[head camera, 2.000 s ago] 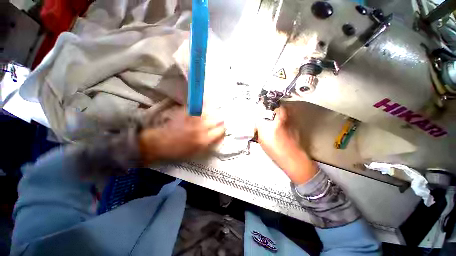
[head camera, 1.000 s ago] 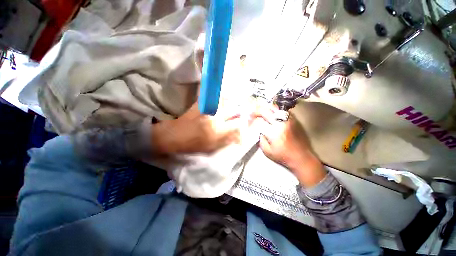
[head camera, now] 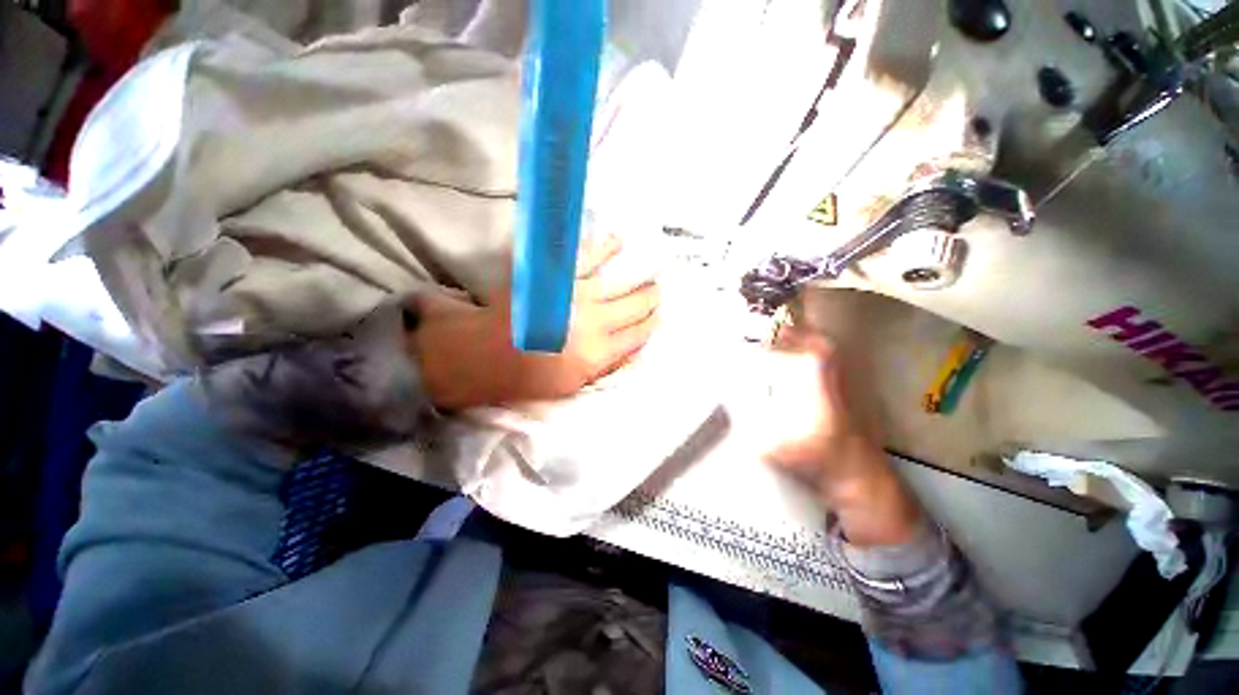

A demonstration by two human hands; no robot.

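Observation:
The beige garment piece [head camera: 340, 177] lies in a large crumpled heap left of the needle, with a rounded flap over the table's front edge. My left hand [head camera: 571, 333] lies flat on the cloth, fingers spread, partly hidden by the blue lamp bar [head camera: 550, 177]. My right hand [head camera: 813, 407] is just below and right of the presser foot [head camera: 768, 323]; it is blurred and washed out by glare, so its grip cannot be told. The cloth near the needle is overexposed.
The cream sewing machine head [head camera: 1046, 258] fills the right side. A yellow-green tool [head camera: 954, 373] lies under its arm, with a white scrap [head camera: 1107, 496] at the right. A printed ruler [head camera: 734, 540] runs along the table's front edge. A blue crate [head camera: 313, 509] is below.
My left hand has stopped blurring and lies flatter, its fingers spread and slightly higher. My right hand has moved slightly right and down from the foot. The cloth flap came over the front edge since the oldest frame.

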